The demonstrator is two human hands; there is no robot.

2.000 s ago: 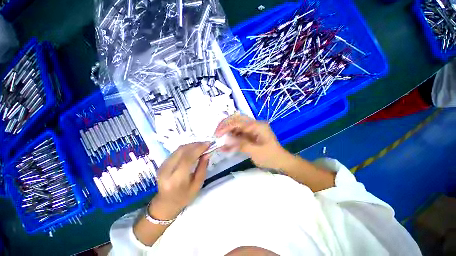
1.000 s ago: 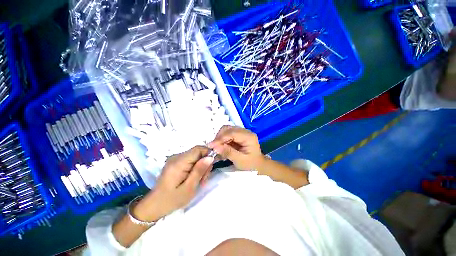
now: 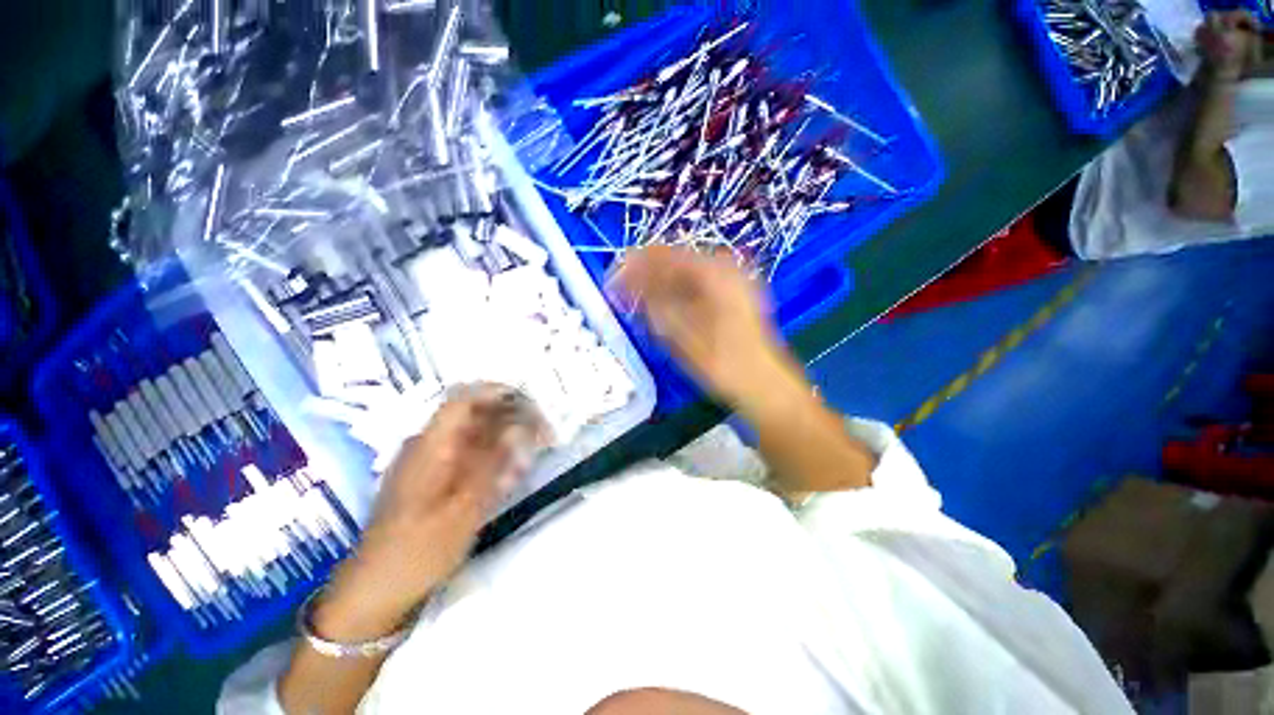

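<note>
My left hand (image 3: 468, 454) is blurred over the near left part of the white tray (image 3: 632, 398); whether it holds anything cannot be told. My right hand (image 3: 694, 314) is blurred between the white tray and the near edge of the right blue tray (image 3: 915, 165); its fingertips are unclear. Small white parts (image 3: 489, 321) and silver tubes (image 3: 335, 310) lie in the white tray. Thin rods with dark red portions (image 3: 727, 154) lie tangled in the right blue tray. Finished or part-finished units lie in two rows (image 3: 182, 412) in the left blue tray (image 3: 210, 640).
A clear plastic bag (image 3: 308, 112) of silver tubes covers the white tray's far end. A blue bin of silver assemblies (image 3: 42, 587) is at far left. Another person's arm (image 3: 1204, 154) is at upper right beside a blue bin (image 3: 1076, 105). A second blue tray lies under the right one.
My hands were together over the white tray's near edge. They have parted, the left to the left and the right up toward the rods. The view has shifted, moving the trays leftward.
</note>
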